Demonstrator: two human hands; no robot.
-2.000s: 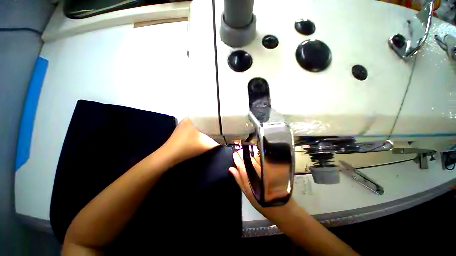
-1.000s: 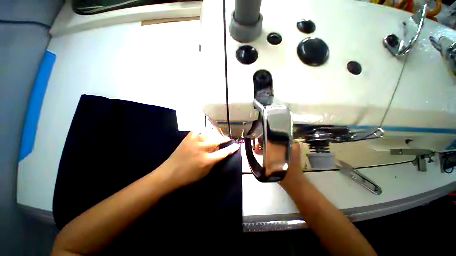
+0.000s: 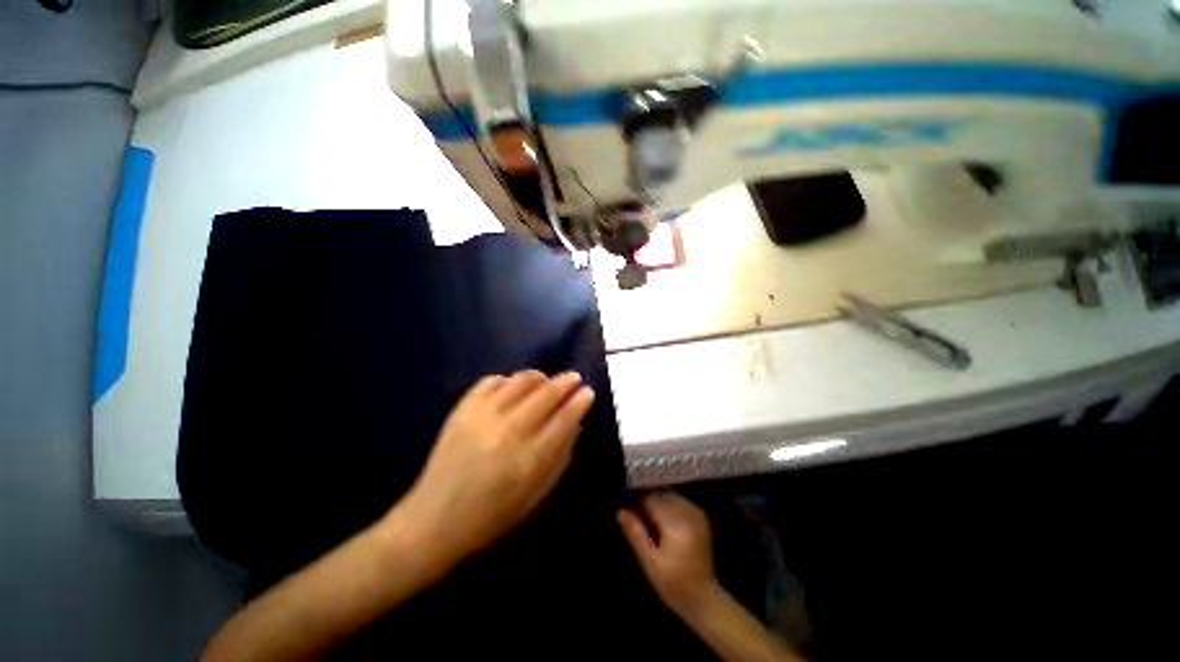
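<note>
A very dark cloth panel (image 3: pixel 311 336) lies on the white table, its right edge running from the needle area (image 3: pixel 582 256) down over the table's front edge. My left hand (image 3: pixel 511 440) lies on top of the cloth near that edge, fingers together and curled, fingertips pressing it. My right hand (image 3: pixel 673 550) is lower right, below the table's front edge, thumb and fingers pinching the cloth's right edge. The cloth's top corner lies at the lit presser foot; whether it is under the foot is unclear.
The cream sewing machine head (image 3: pixel 828 129) with a blue stripe spans the top. A black pad (image 3: pixel 809 207) lies beneath its arm. Slim metal snips (image 3: pixel 906 331) lie right of the needle. The ruler-marked table edge (image 3: pixel 725 459) curves along the front.
Both hands have moved down from the needle toward me, the right one past the table edge. The view has shifted, showing the machine's front and needle area.
</note>
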